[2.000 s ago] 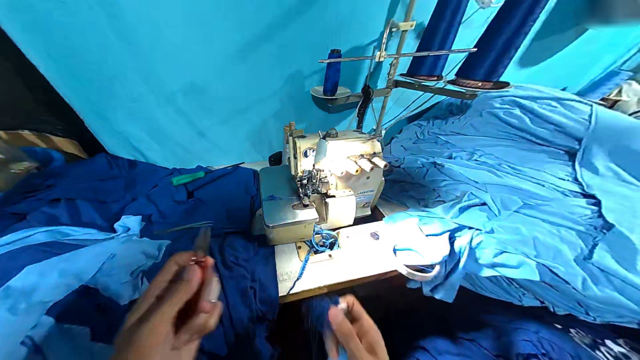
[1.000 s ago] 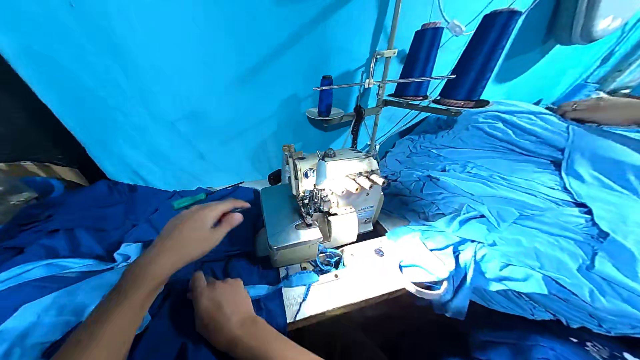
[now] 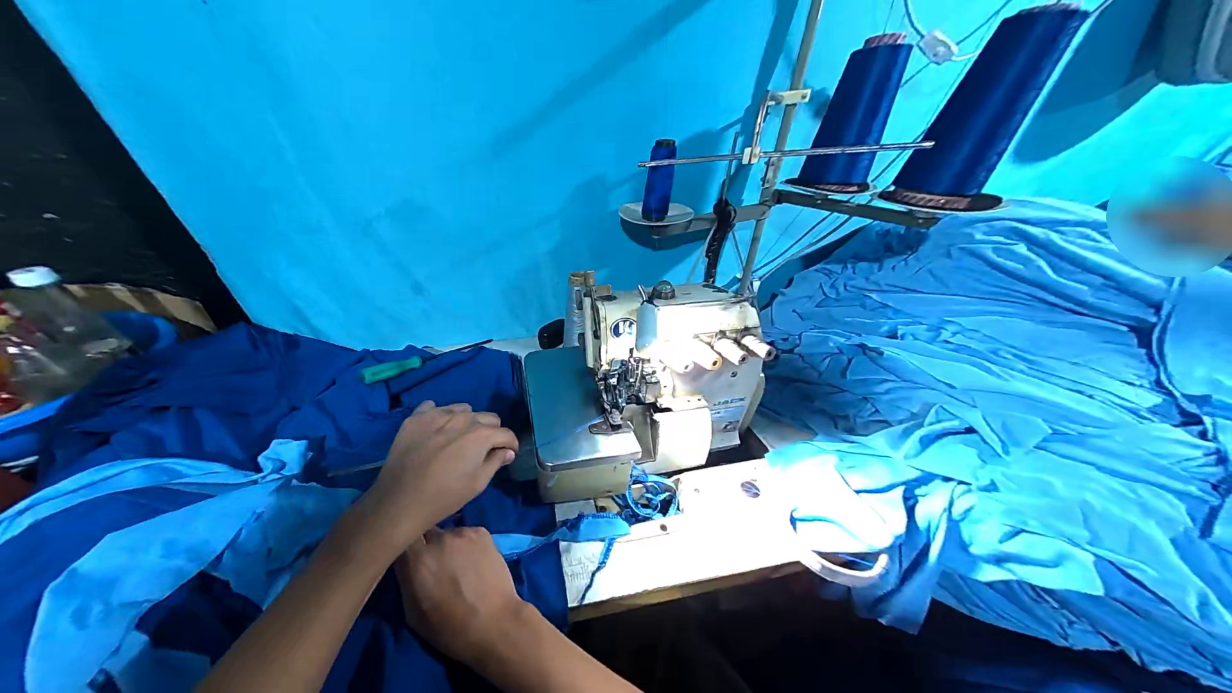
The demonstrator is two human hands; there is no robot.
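My left hand point(image 3: 448, 457) lies palm down over dark blue fabric point(image 3: 491, 390) left of a cream overlock sewing machine point(image 3: 674, 366), its fingertips bent and partly hidden. Below it, my right hand point(image 3: 462, 582) is on the same dark cloth, with its fingers hidden behind my left wrist; whether either hand grips cloth cannot be seen. A light blue strip point(image 3: 597, 526) runs from beside my right hand onto the white machine table point(image 3: 712, 549). Tangled blue thread point(image 3: 650, 496) sits at the machine's front. A thin metal tool point(image 3: 354, 469) touches the fabric by my left wrist.
Light blue fabric point(image 3: 1011, 385) is heaped at right, and a light blue strip point(image 3: 164, 558) lies at left. A green-handled tool point(image 3: 392, 370) rests behind my hands. Large blue thread cones point(image 3: 857, 115) stand above the machine. A clear bottle point(image 3: 58, 337) is far left.
Two seconds ago my left hand held red-handled snips, which no longer show. My right hand has moved left from in front of the table onto the dark cloth.
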